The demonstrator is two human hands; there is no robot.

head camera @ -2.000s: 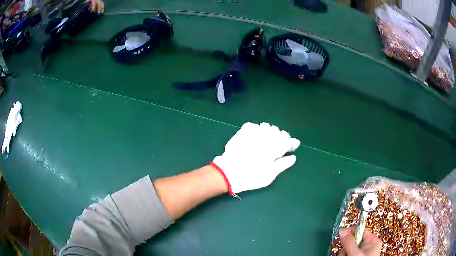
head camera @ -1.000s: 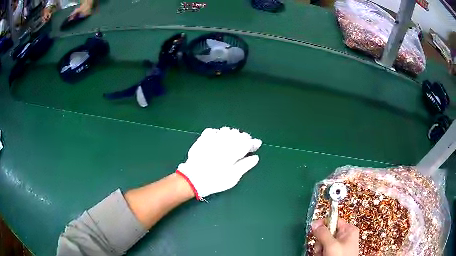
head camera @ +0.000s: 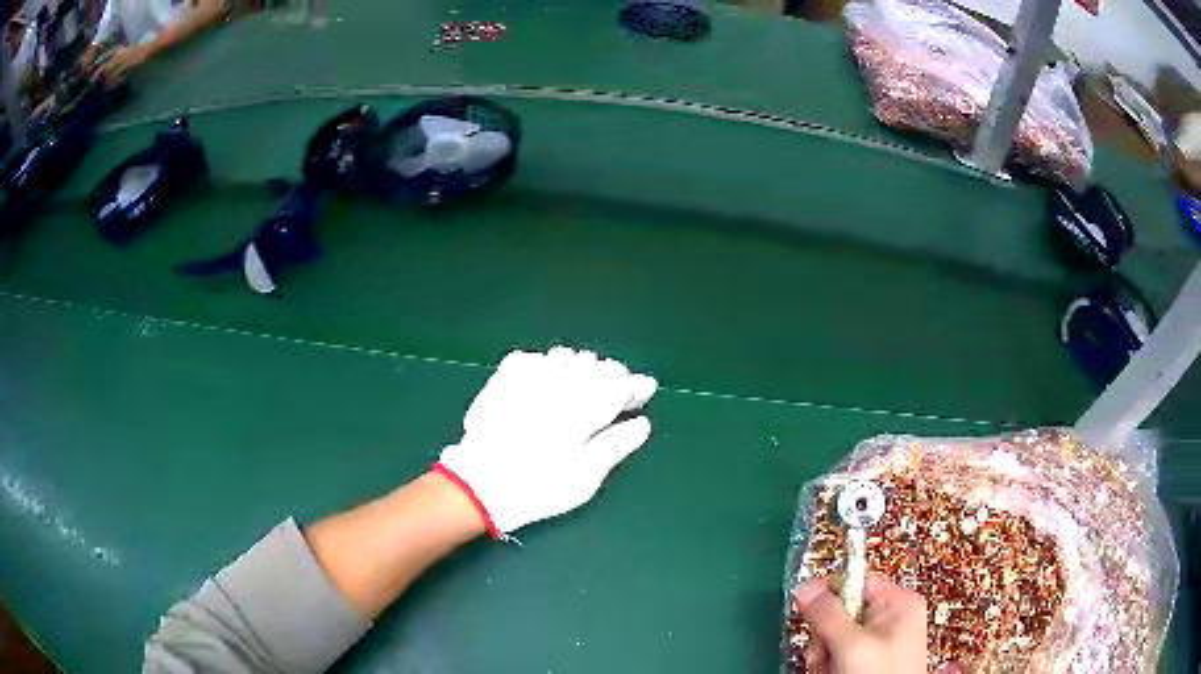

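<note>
My left hand [head camera: 551, 435], in a white knitted glove with a red cuff edge, rests palm down on the green surface [head camera: 698, 527]. Its fingers are loosely curled and their undersides are hidden. My bare right hand [head camera: 876, 632], cut off by the bottom edge, holds the hammer [head camera: 861, 506] by its pale handle, with the ringed silver face turned up. The hammer is over the open clear bag [head camera: 1133, 527], which is full of small copper-coloured pieces [head camera: 988, 566].
A navy fan [head camera: 448, 148] and other navy fan parts [head camera: 273, 244] lie on the belt at the far left. More navy parts [head camera: 1113, 323] lie at the right by a metal post [head camera: 1152, 349]. A bag of copper bits [head camera: 922, 79] is behind. Another person's arm [head camera: 158, 37] shows upper left.
The view has shifted, and the fans on the belt now stand further left. Navy parts have come into view at the right. My hands keep the same pose, hammer still held.
</note>
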